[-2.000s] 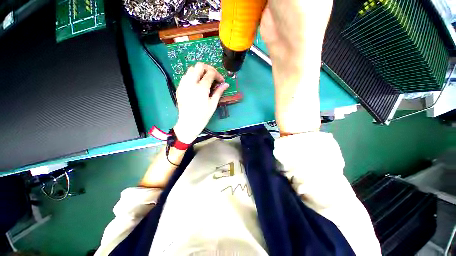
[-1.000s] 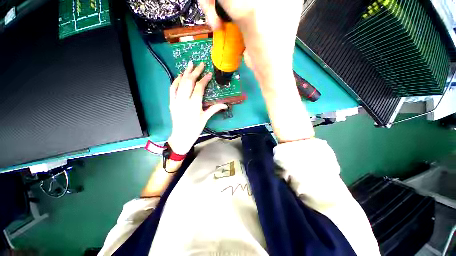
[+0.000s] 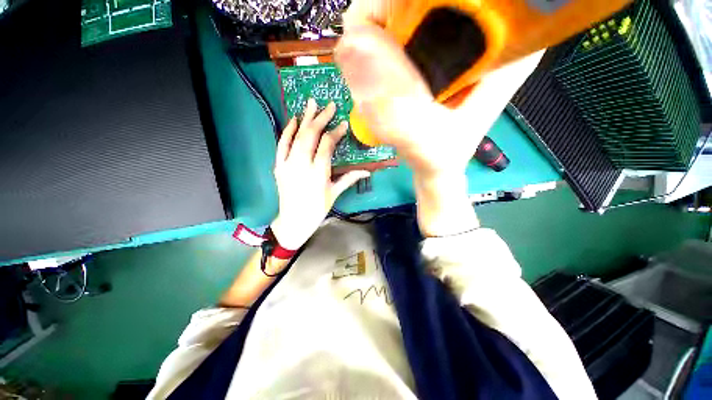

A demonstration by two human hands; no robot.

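A green circuit board (image 3: 308, 84) lies in the reddish-brown fixture (image 3: 293, 49). My left hand (image 3: 308, 168) lies on the board's left part and near edge, fingers spread, with nothing seen in it. My right hand (image 3: 390, 94) grips the orange power driver (image 3: 500, 35), which is large and blurred close to the camera. The driver's lower yellow-orange part shows over the board's right side. Its nose and tip are hidden, so contact with the board cannot be told. The black-and-red wrench handle (image 3: 492, 154) lies right of the fixture; my right arm hides its shaft.
A black tray of silver hardware (image 3: 261, 9) stands beyond the fixture. A black ribbed panel (image 3: 101, 148) with a green board (image 3: 125, 22) is at left. A black slotted rack (image 3: 617, 94) of boards stands at right. A black cable (image 3: 254, 92) runs left of the fixture.
The driver, upright over the board a second ago, is now tilted and larger in view, with its body toward the upper right. My left hand left the board's right side earlier and now rests flat.
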